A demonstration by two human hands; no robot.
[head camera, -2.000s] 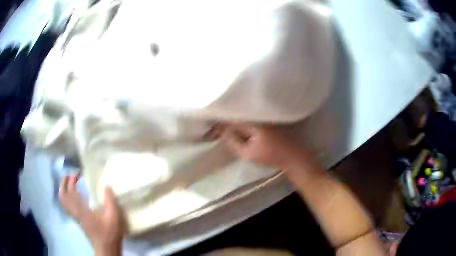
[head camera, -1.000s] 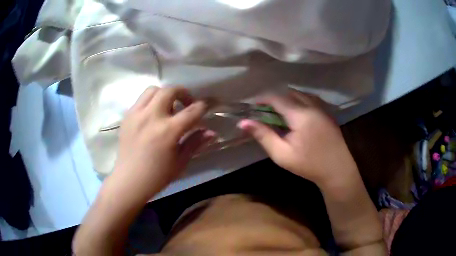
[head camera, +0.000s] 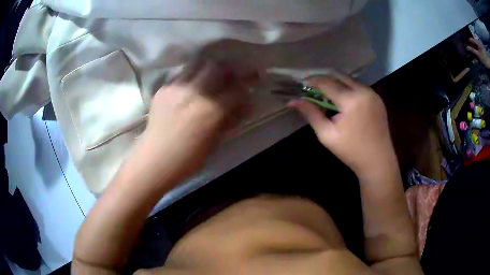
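Note:
A cream garment (head camera: 225,32) lies across the table. A squarish stitched patch pocket (head camera: 102,99) shows at its left part, and a bunched sleeve (head camera: 24,80) lies at the far left. My right hand (head camera: 344,115) holds green-handled thread snips (head camera: 317,96), blades pointing left over the garment's near part. My left hand (head camera: 199,102) is over the garment's near edge, left of the blades. Its fingers are motion-blurred, and whether they grip cloth cannot be told. A hem (head camera: 258,122) with a stitch line runs between my hands.
The white tabletop (head camera: 413,32) has a thin dark line at its left part. Dark cloth (head camera: 19,231) hangs at the left edge. Yellow and pink spools (head camera: 475,121) and a red object (head camera: 480,157) are at the right. Another person's hand (head camera: 477,51) shows at upper right.
The garment has shifted left in view, showing the pocket more fully. The snips, still in my right hand, are farther right and higher. My left hand has moved up and its fingers are blurred.

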